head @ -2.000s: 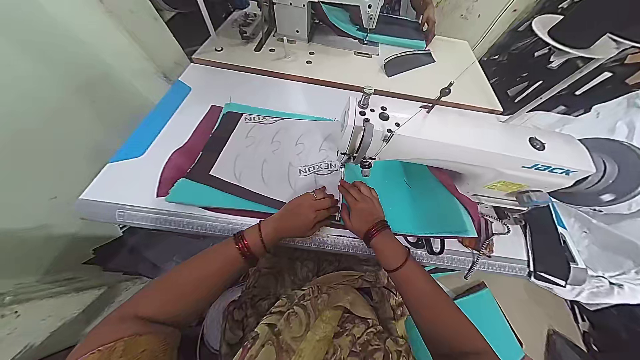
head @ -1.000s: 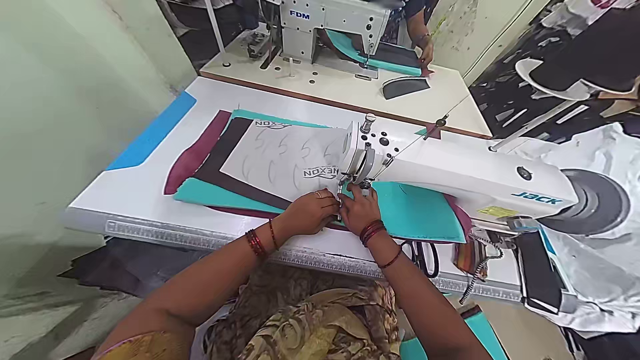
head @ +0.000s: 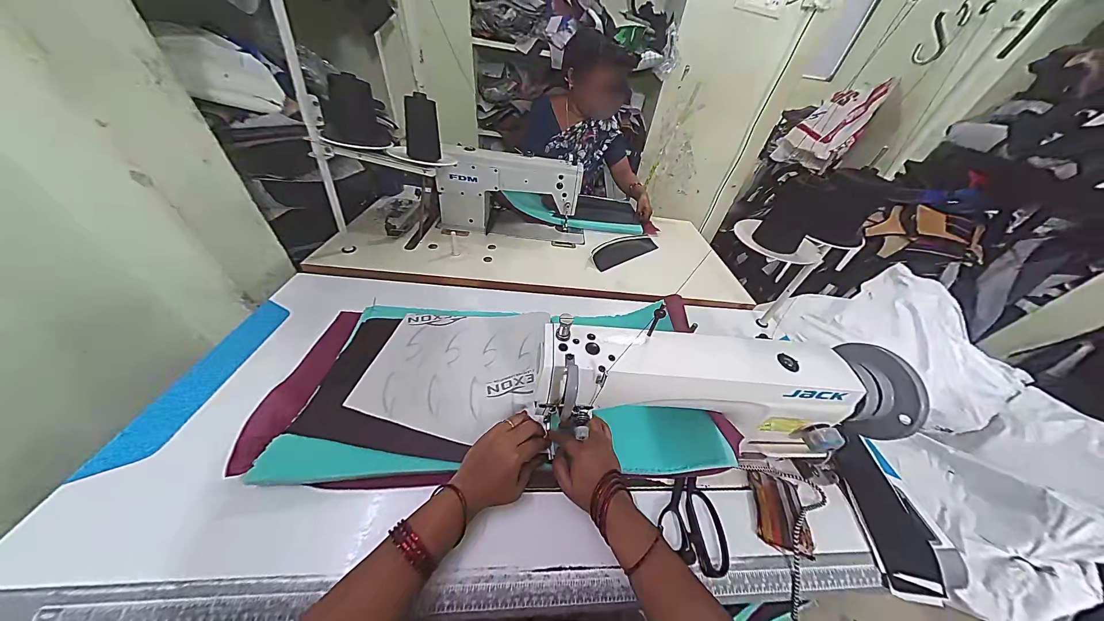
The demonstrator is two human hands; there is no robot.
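Under the needle area of a white Jack sewing machine [head: 707, 371] lies a stack of layered pieces: maroon fabric [head: 289, 405], teal foam-like sheet [head: 328, 461], dark brown material [head: 362, 371] and a printed white sheet [head: 448, 371] on top. My left hand [head: 500, 461] presses on the stack's front edge just left of the needle, fingers bent. My right hand [head: 588, 457] is close beside it, at the presser foot, fingertips on the material. The needle and the fingertips are partly hidden, so I cannot tell whether either hand pinches the layers.
Black-handled scissors [head: 694, 526] lie right of my right hand. A clear ruler [head: 509, 591] runs along the table's front edge. Blue material [head: 181, 392] lies at the left. White sheets [head: 992, 448] pile up at the right. Behind, a person [head: 595, 121] works at another sewing machine [head: 509, 185].
The view has tilted up, now showing the person at the far machine. Both hands stay beside the needle area, on the layered stack.
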